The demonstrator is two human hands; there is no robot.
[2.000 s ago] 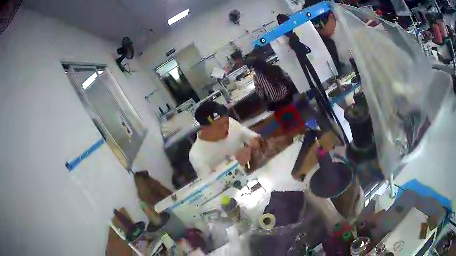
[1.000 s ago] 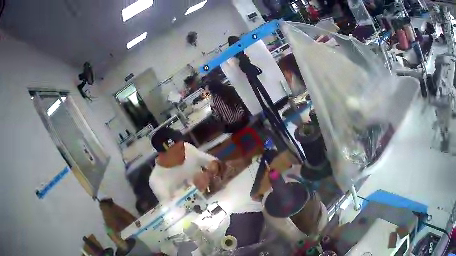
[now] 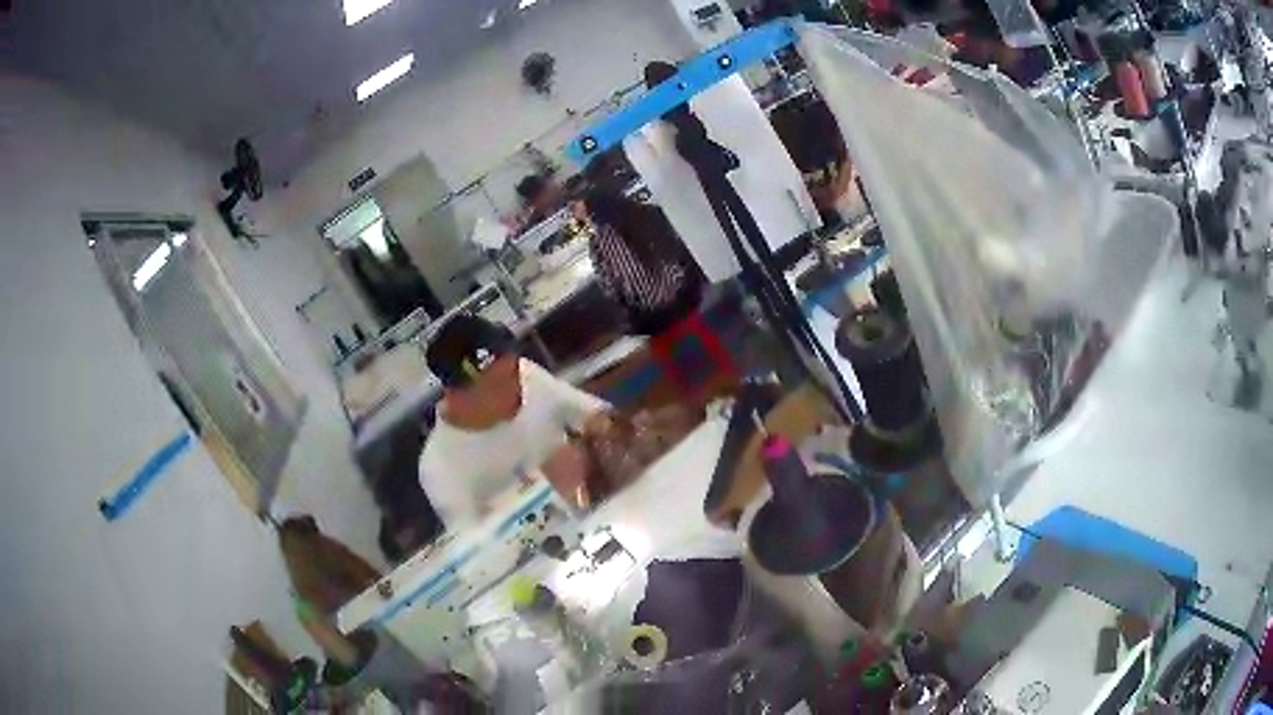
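Neither of my hands is in the picture. Nearest in front of me, at the lower edge, are a pale ring-shaped roll [image 3: 644,644] on dark cloth, a folded dark fabric piece [image 3: 694,603] and a bottle with a yellow-green cap [image 3: 525,595]. A dark cone with a pink top [image 3: 790,489] stands on a round dark disc. Green-topped thread cones [image 3: 875,675] show at the bottom edge. Part of a white machine top [image 3: 1040,671] is at the lower right.
A large clear plastic bag [image 3: 963,238] hangs from a blue-marked crossbar [image 3: 684,87]. A person in a white top and dark cap [image 3: 503,433] works at the machine opposite. Another person in stripes [image 3: 637,266] is farther back. A blue-rimmed bin [image 3: 1110,542] is at the right.
The view has swung to the right and a little upward since two seconds ago, then dipped slightly. The room's contents appear farther left. No hand has come into view.
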